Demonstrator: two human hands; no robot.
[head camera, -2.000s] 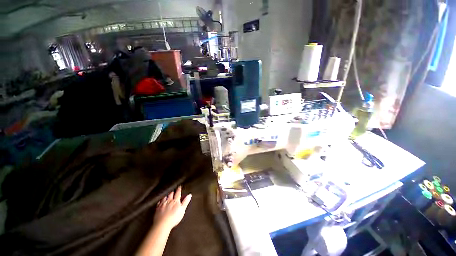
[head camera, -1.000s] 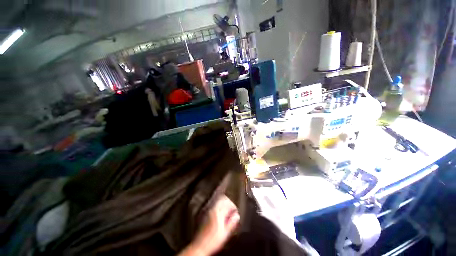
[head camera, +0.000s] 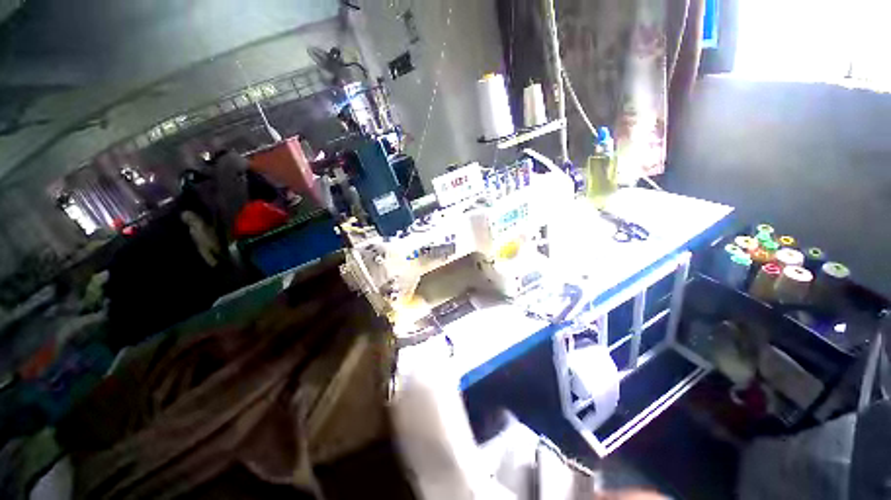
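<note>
Brown fabric (head camera: 234, 391) lies in loose folds over the left and front, up to the left end of the white sewing machine (head camera: 430, 254). A pale, blurred cloth piece (head camera: 435, 430) runs down from the table's front corner, and more white and grey material (head camera: 528, 464) is bunched at the bottom edge. A blurred skin-coloured patch, apparently my right hand (head camera: 630, 491), is cut off by the bottom edge beside this material; its grip cannot be made out. My left hand is not in view. The needle area (head camera: 405, 308) is lit yellowish.
Scissors (head camera: 627, 229) and a yellow-green bottle (head camera: 601, 171) are on the white table (head camera: 664, 210). A white roll (head camera: 594, 381) hangs below its front edge by a metal frame. A dark tray of thread spools (head camera: 793, 283) stands at right. Thread cones (head camera: 495, 105) stand behind.
The view has swung right and tilted. The left hand that lay on the brown fabric has gone out of view. Pale cloth and a blurred hand patch now show at the bottom.
</note>
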